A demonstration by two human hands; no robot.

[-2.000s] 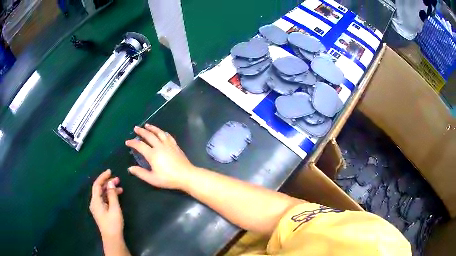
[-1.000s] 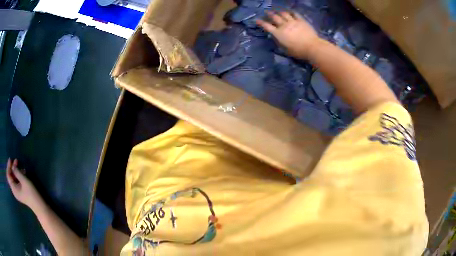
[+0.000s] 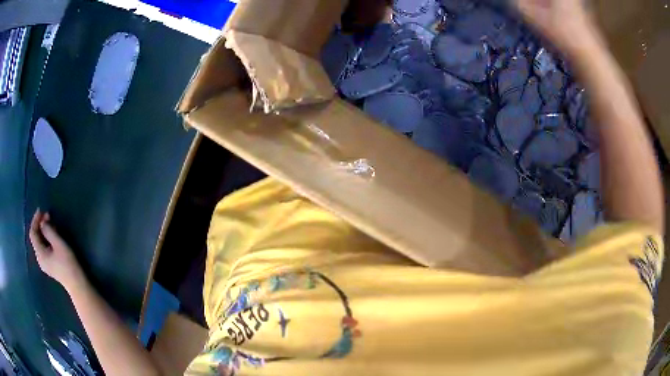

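Note:
Many loose grey end caps (image 3: 516,121) fill the open cardboard carton (image 3: 345,169) on the right. My right hand (image 3: 551,11) is over the far part of the carton, blurred and cut off by the top edge, so its fingers and any cap in them are hidden. My left hand (image 3: 53,250) is at the far left over the dark bench (image 3: 125,183), empty, with its fingers loosely curled and apart. Two separate caps lie flat on the bench beyond my left hand: a larger one (image 3: 114,73) and a smaller-looking one (image 3: 48,147) nearer the bench's left side.
The carton's near wall and a torn flap (image 3: 283,73) stand between my body and the caps. Part of a white and blue printed sheet (image 3: 198,13) shows at the top. The end of a silvery housing (image 3: 10,64) is at the upper left edge.
My view has swung from the bench to the carton. My right hand has left the cap on the bench and moved into the carton, then farther toward the top right. My left hand stays over the bench.

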